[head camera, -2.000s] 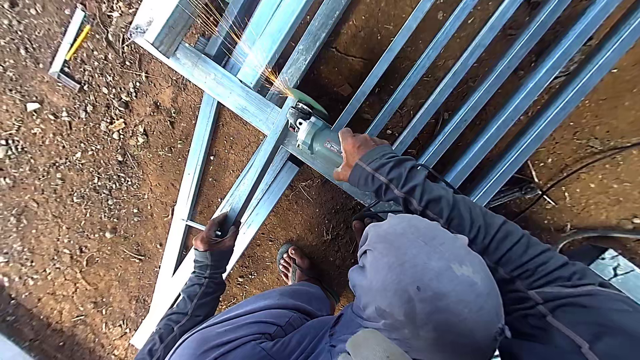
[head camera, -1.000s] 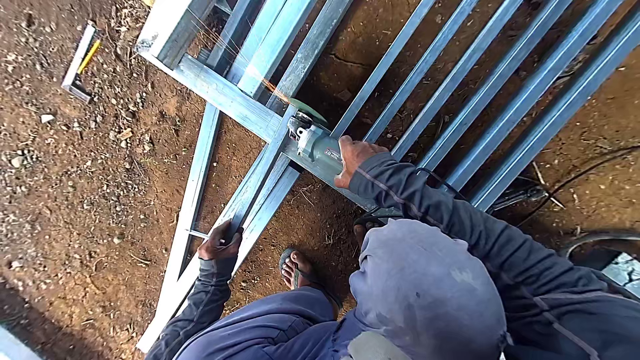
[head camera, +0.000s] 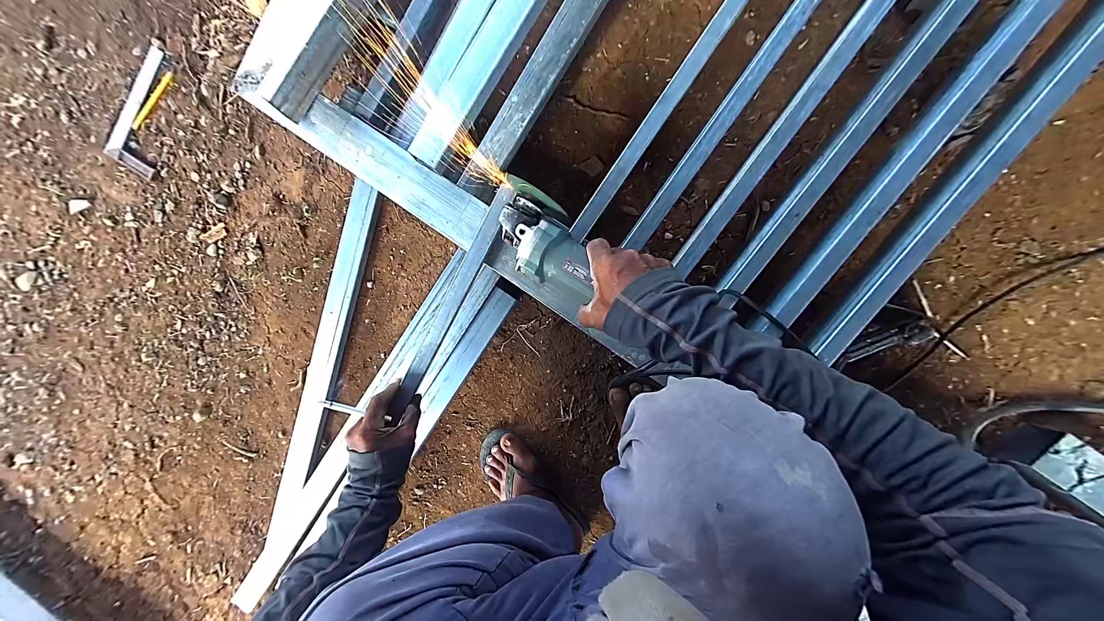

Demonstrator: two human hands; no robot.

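My right hand (head camera: 617,280) grips the body of an angle grinder (head camera: 548,250). Its green disc (head camera: 536,197) meets the end of a narrow metal bar (head camera: 457,293), and orange sparks (head camera: 470,153) fly off toward the upper left. The bar lies across a wider metal beam (head camera: 397,177). My left hand (head camera: 385,420) holds the bar's lower end, with a thin pen-like stick (head camera: 342,407) poking out beside the fingers.
Several parallel metal bars (head camera: 750,172) lie at the upper right. A try square (head camera: 135,103) and a yellow marker or pencil (head camera: 153,100) rest on stony soil. A black cable (head camera: 992,302) runs at the right. My sandalled foot (head camera: 509,466) stands near the frame.
The spray of sparks is larger and brighter than one second ago. Both hands keep their holds on the grinder and the bar.
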